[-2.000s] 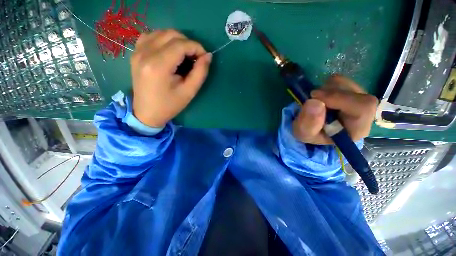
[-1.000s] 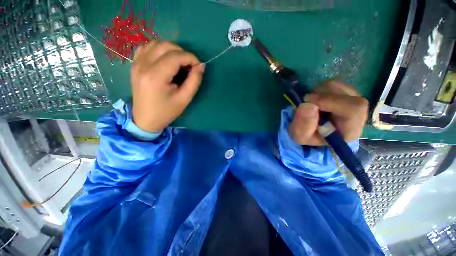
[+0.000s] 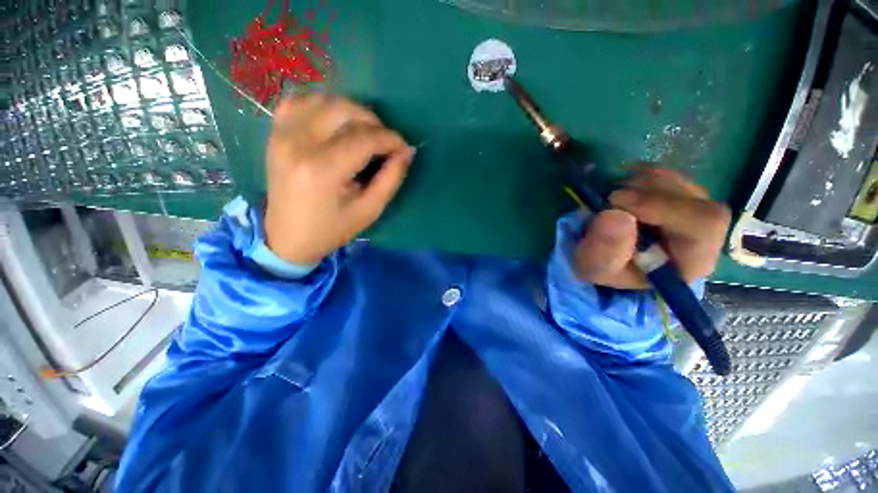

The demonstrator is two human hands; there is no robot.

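A small dark and silver component (image 3: 492, 69) lies on a coin-sized white disc (image 3: 494, 47) on the green mat. My right hand (image 3: 655, 226) holds the soldering iron (image 3: 584, 179) by its dark blue handle. The iron's tip is at the lower right edge of the component. My left hand (image 3: 332, 178), slightly blurred, pinches the solder wire (image 3: 245, 92) between thumb and index finger. Only a short end of the wire shows past the fingertips, apart from the disc. The rest of it runs from behind the hand to the upper left.
Loose red lead wires (image 3: 279, 60) lie beyond my left hand. A clear blister tray (image 3: 106, 96) is at the left. A metal-edged tray (image 3: 813, 154) is at the right. A clear curved rim (image 3: 626, 17) is at the top. Another silvery tray (image 3: 761, 347) is below bench level.
The iron's tip has moved onto the component's edge. My left hand has drawn back, and the solder's end no longer reaches the disc. The whole view has shifted slightly.
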